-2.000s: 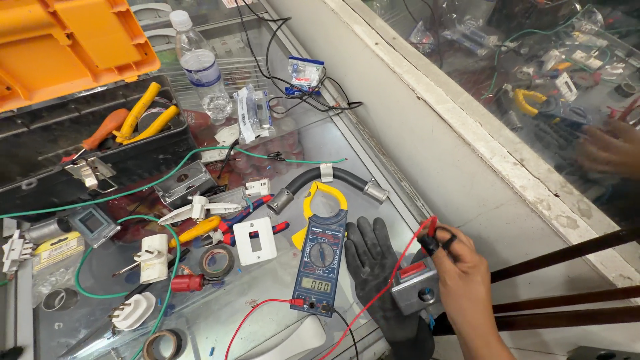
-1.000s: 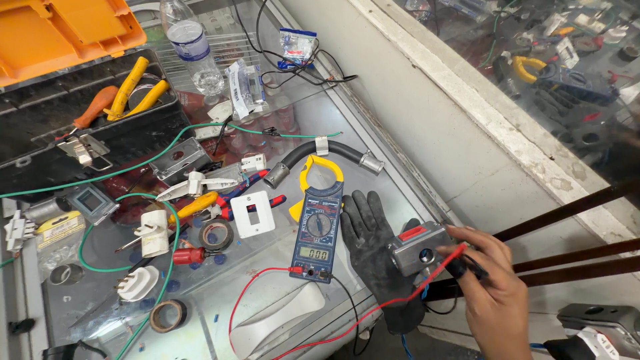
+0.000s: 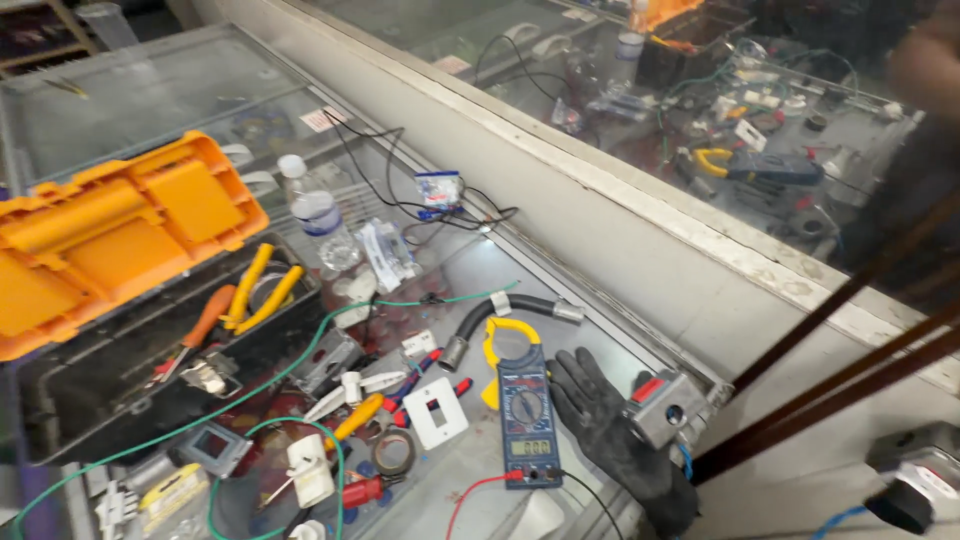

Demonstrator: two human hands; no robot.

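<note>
Neither of my hands is in view. A blue clamp meter [image 3: 529, 416] with yellow jaws [image 3: 513, 339] lies on the glass counter, its display lit. Its red lead [image 3: 466, 499] and black lead [image 3: 592, 495] run out of the bottom edge. Beside it lies a black glove [image 3: 600, 435], palm up. A grey metal box with a red rocker switch [image 3: 667, 412] rests on the glove, with blue wire below it. A black flexible hose with metal end fittings [image 3: 480, 319] curves above the meter. To the left are a white faceplate [image 3: 450, 431] and a roll of tape [image 3: 394, 451].
An orange-lidded toolbox [image 3: 135, 232] holds pliers and a screwdriver. A water bottle [image 3: 322, 217], plastic packets [image 3: 388, 253] and black cable [image 3: 390, 161] lie behind. Green wire [image 3: 225, 409] crosses the counter. A white ledge [image 3: 600, 195] borders a reflective pane. Another metal box [image 3: 915, 465] is at lower right.
My right hand, which held the red and black test probes by the metal box, has left the view. The view has shifted to show more of the counter's far end.
</note>
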